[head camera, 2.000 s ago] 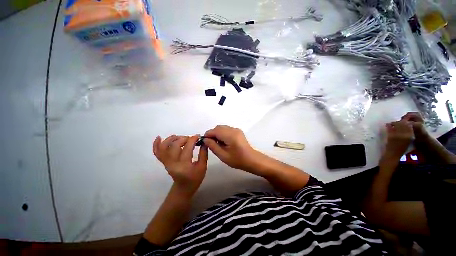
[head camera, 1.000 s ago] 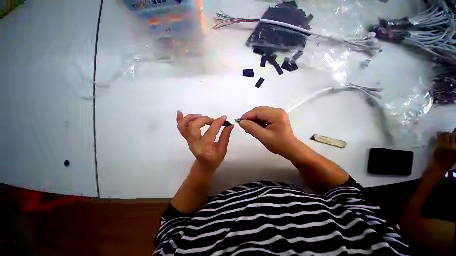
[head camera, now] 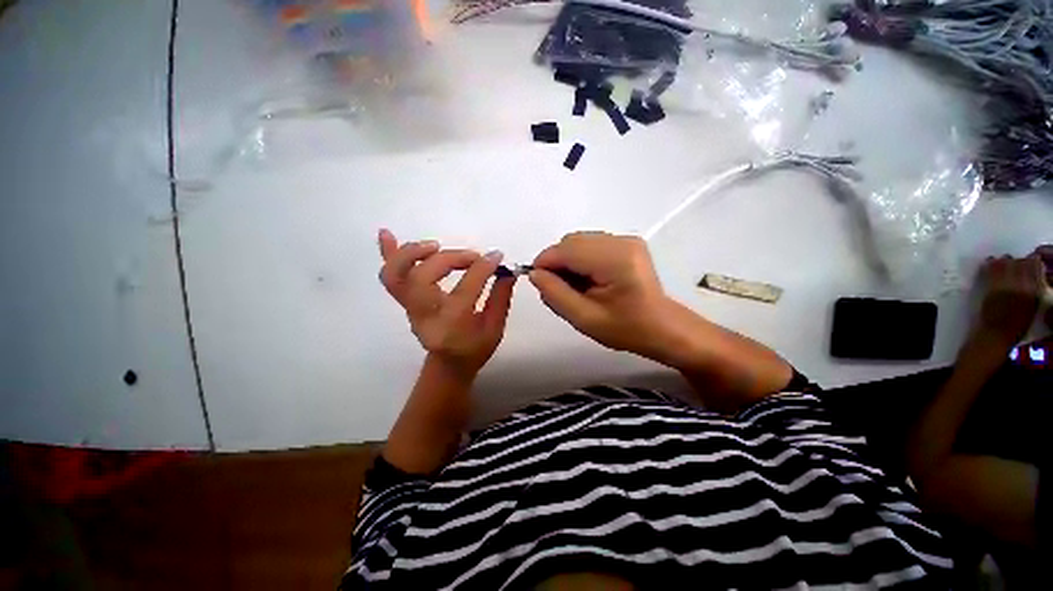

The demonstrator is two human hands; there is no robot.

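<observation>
My left hand (head camera: 448, 303) pinches a small black connector housing (head camera: 505, 271) between thumb and index finger, its other fingers spread. My right hand (head camera: 603, 289) pinches a thin wire end (head camera: 523, 270) at the housing's right side. Whether the wire tip is inside the housing is too small to tell. A white cable (head camera: 699, 199) runs from behind my right hand up to the right. Loose black housings (head camera: 545, 133) lie beyond my hands, beside the dark bag of housings (head camera: 612, 40).
A cream utility knife (head camera: 740, 287) and a black mobile phone (head camera: 883, 329) lie to the right. Crinkled clear bags (head camera: 924, 214) and cable bundles (head camera: 958, 46) are at the upper right. A person's hand (head camera: 1013, 294) is at the right edge. A blurred tissue pack (head camera: 346, 23) is at the top.
The view has shifted over the table. My hands first worked close together, then drew slightly apart, and now the wire end and the housing are nearer each other again.
</observation>
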